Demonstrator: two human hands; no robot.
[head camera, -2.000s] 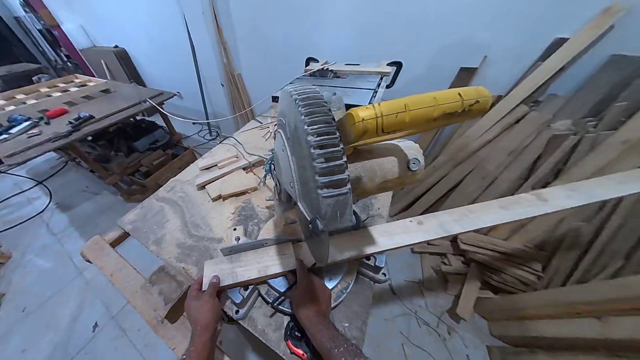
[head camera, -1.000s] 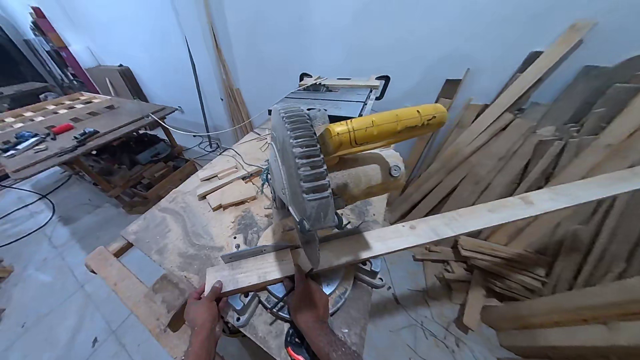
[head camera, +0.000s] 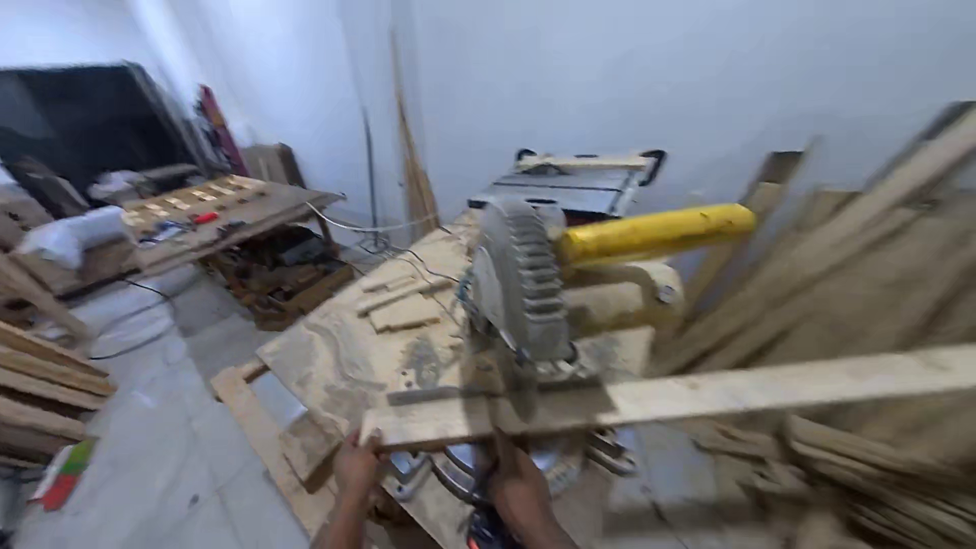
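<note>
A long pale wooden board (head camera: 709, 395) lies across the base of a miter saw (head camera: 526, 282) with a yellow motor housing and handle. My left hand (head camera: 357, 462) grips the board's left end, thumb on top. My right hand (head camera: 515, 480) is at the board's front edge just below the saw's blade guard, its fingers partly hidden and blurred; whether it grips the board cannot be told. The blade guard hangs low over the board, and its shadow falls there. Behind the board's left part shows the saw's metal fence (head camera: 423, 396).
Wood offcuts (head camera: 404, 311) lie on the dusty plywood bench (head camera: 328, 358). A table saw (head camera: 568, 183) stands behind. Planks (head camera: 823, 259) lean at the right, with stacked wood strips (head camera: 862, 465) below. A worktable (head camera: 252, 232) with tools is at the left; a cable crosses the floor.
The view has swung toward the left. Both hands remain near the same part of the board, and the long board still lies across the saw.
</note>
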